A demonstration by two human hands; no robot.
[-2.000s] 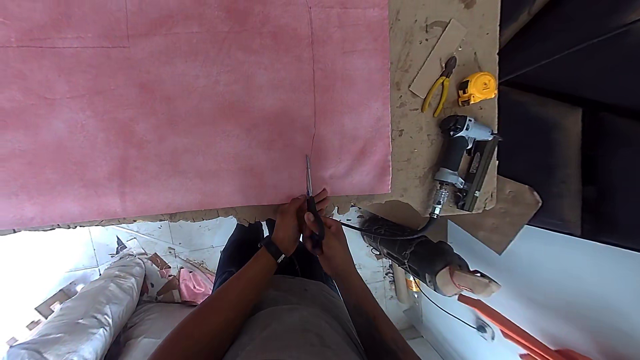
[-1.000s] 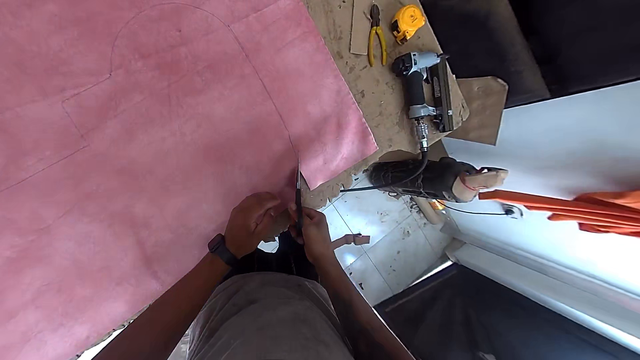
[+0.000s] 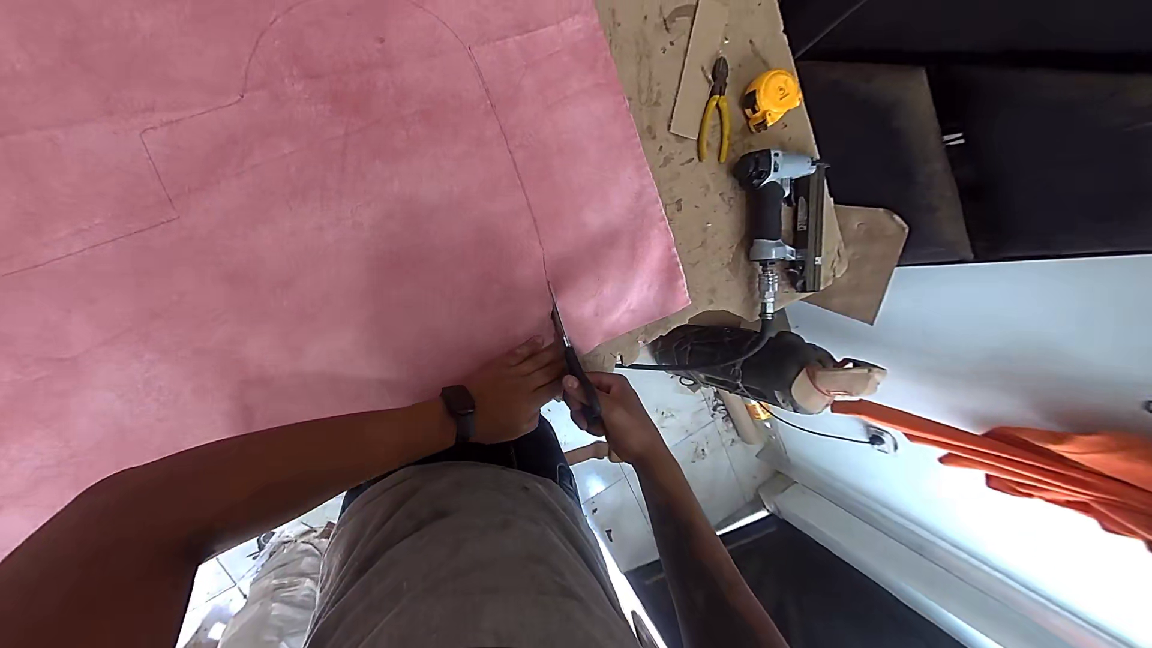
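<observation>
A large sheet of pink fabric (image 3: pixel 360 270) with drawn outlines lies over the work table. My right hand (image 3: pixel 612 414) grips black-handled scissors (image 3: pixel 578 369) just below the table's near edge. Their blades point up along a drawn line and meet the fabric near its lower edge, left of the right-hand corner. My left hand (image 3: pixel 520 391), with a dark watch on the wrist, rests on the fabric's near edge just left of the scissors, fingers touching the cloth. Whether it pinches the cloth is hard to see.
On the table's right side (image 3: pixel 711 234) lie yellow-handled cutting pliers (image 3: pixel 716 112), a yellow tape measure (image 3: pixel 771 99) and a pneumatic staple gun (image 3: pixel 778 216) with a hose. Beyond the near corner are a dark wrapped roll (image 3: pixel 729 355) and orange fabric (image 3: pixel 1017 459). Dark padded panels (image 3: pixel 1035 162) stand at right.
The view has turned since the earliest frame. My left hand, raised over the fabric's edge a second ago, now lies flatter on it beside the scissors. My right hand still holds the scissors.
</observation>
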